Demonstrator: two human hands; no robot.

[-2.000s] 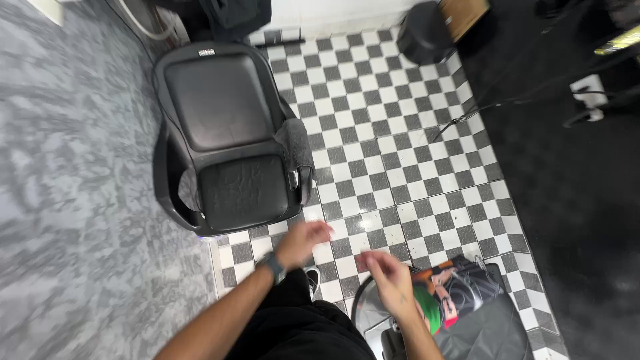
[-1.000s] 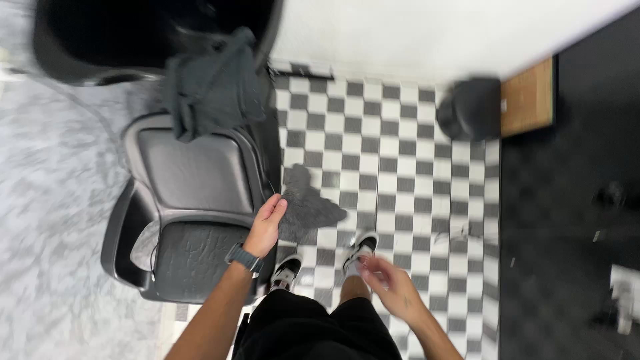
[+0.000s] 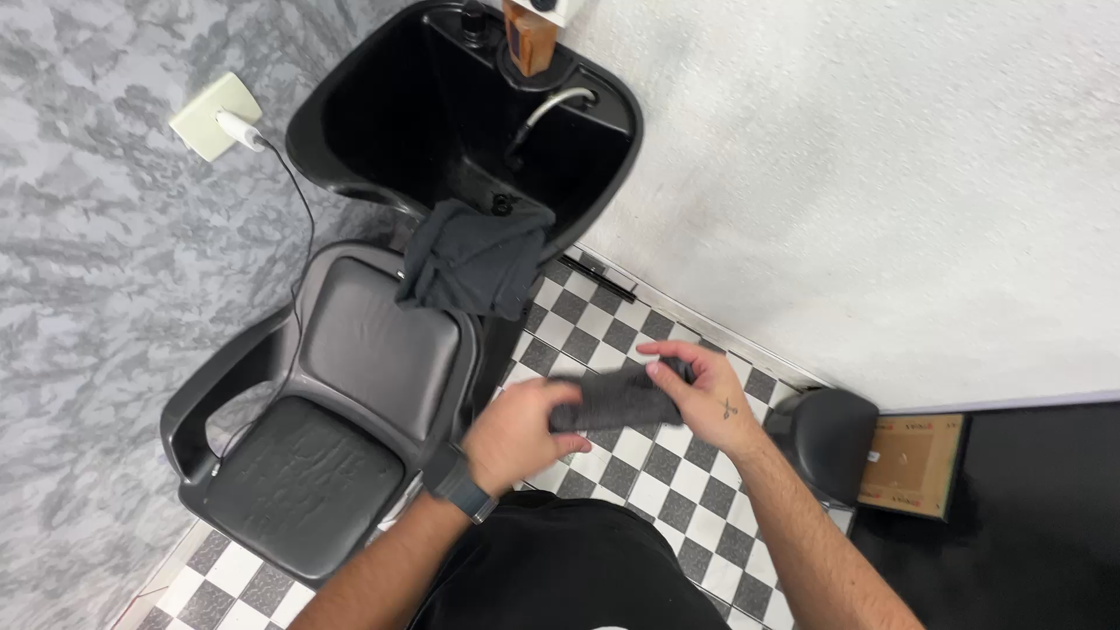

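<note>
Between my two hands is a dark grey cloth, gathered into a narrow bundle and slightly blurred. My left hand, with a watch on the wrist, grips its left end. The right end is in my right hand, with the thumb against the cloth. Beyond them, another dark cloth hangs over the front rim of a black shampoo basin. A black padded salon chair stands in front of the basin, left of my hands.
A charging cord runs from a wall outlet down across the chair. An orange bottle stands at the basin's back beside a hose. At right, a black stool stands by a framed board on the floor.
The grey cloth that lay on the checkered floor one second ago is now held up between my hands. The view has swung toward the basin and wall.
</note>
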